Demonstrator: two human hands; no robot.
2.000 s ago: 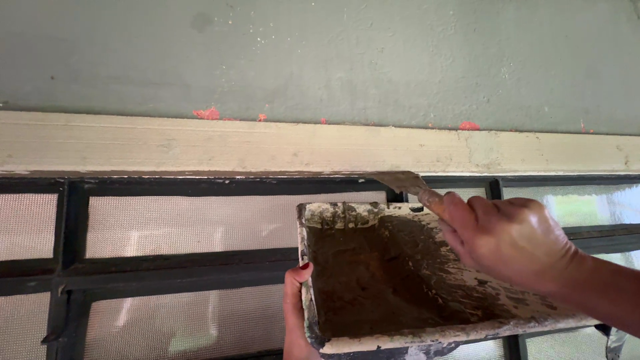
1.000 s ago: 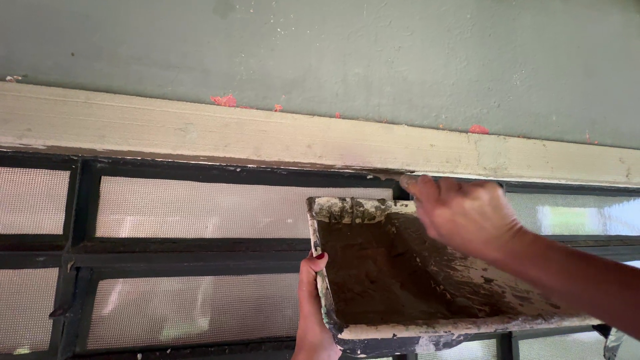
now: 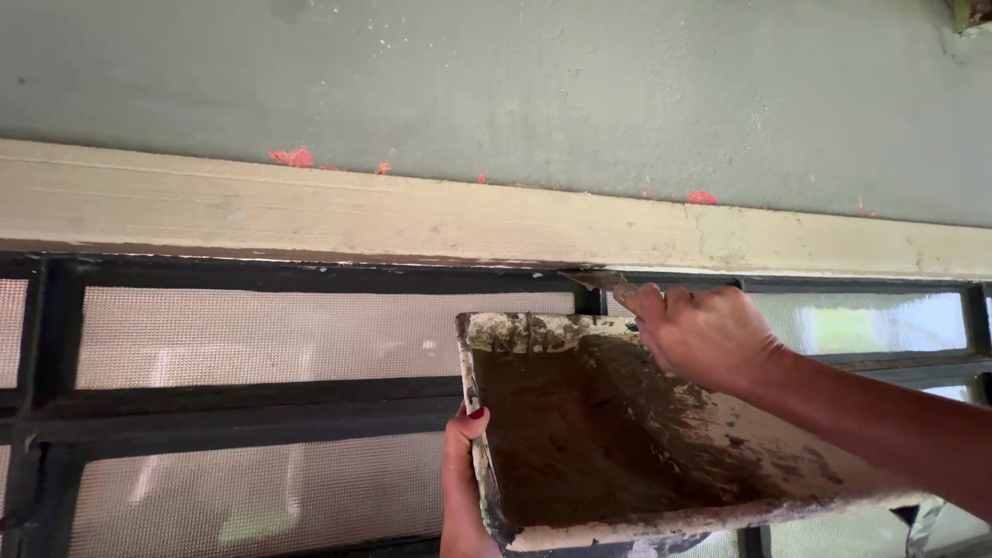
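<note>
My right hand (image 3: 701, 333) is closed around the handle of a small putty knife (image 3: 601, 280). Its blade lies against the underside of a cream-painted ledge (image 3: 434, 217), just above the dark window frame. Below it, my left hand (image 3: 466, 473) grips the left wall of a paint-crusted tray (image 3: 508, 333), thumb over the edge and the other fingers hidden behind. Brown wet filler (image 3: 573, 434) covers much of the tray's inside, with smears up its sloping right part. A strip of brown filler (image 3: 155, 252) runs along the ledge's lower edge.
A green-grey wall (image 3: 496, 85) with red patches (image 3: 701, 198) rises above the ledge. Behind the tray stands a dark-framed window (image 3: 256, 399) with textured glass panes (image 3: 263, 337). At the upper right corner a dark object (image 3: 973, 14) juts in.
The putty knife's blade, in sight two seconds ago, was mostly hidden by my right hand one second ago and shows again now. My left hand keeps its hold on the tray.
</note>
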